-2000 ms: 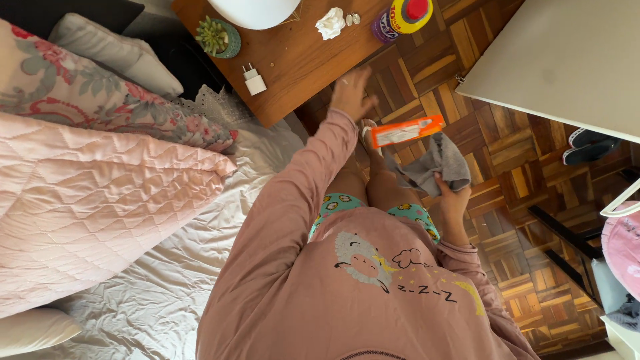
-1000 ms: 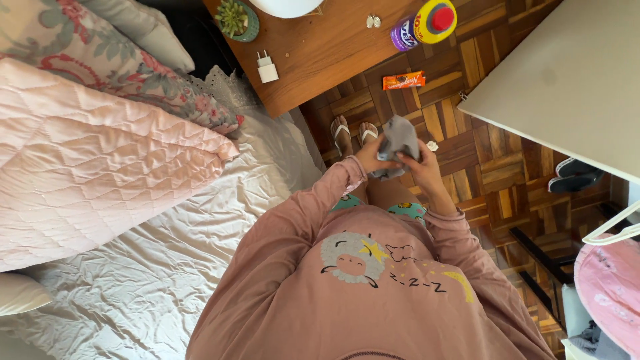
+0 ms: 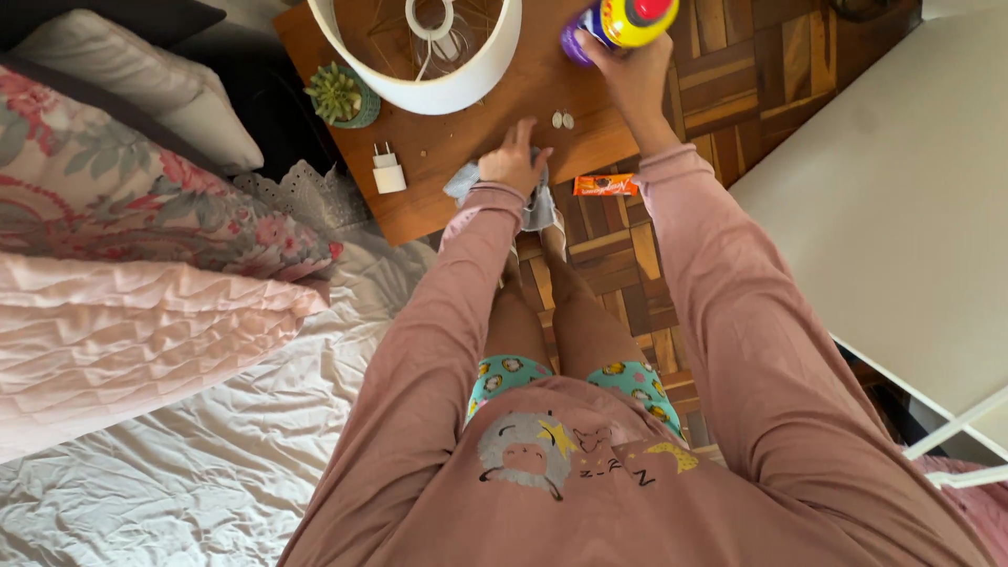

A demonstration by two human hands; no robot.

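Note:
My right hand (image 3: 636, 79) is closed around a purple bottle (image 3: 581, 35) with a yellow top and red cap, at the right end of the wooden bedside table (image 3: 425, 197). My left hand (image 3: 510, 164) lies over a grey cloth (image 3: 539, 206) at the table's front edge, fingers spread; part of the cloth hangs over the edge. Whether those fingers grip it cannot be told. A pair of earrings (image 3: 562, 120) lies on the table between my hands. An orange wrapper (image 3: 605, 185) with writing is on the parquet floor, beside my right sleeve.
On the table stand a white lampshade (image 3: 449, 90) and a potted succulent (image 3: 339, 96); a white charger plug (image 3: 388, 173) lies near the left edge. The bed with a white sheet (image 3: 236, 441) and pink quilt (image 3: 142, 339) is at left. A pale panel (image 3: 890, 189) stands at right.
My hands, together on the grey cloth a second ago, have moved apart and up to the table. The right one has taken hold of the bottle. The orange wrapper, earlier near my hands, went to the floor.

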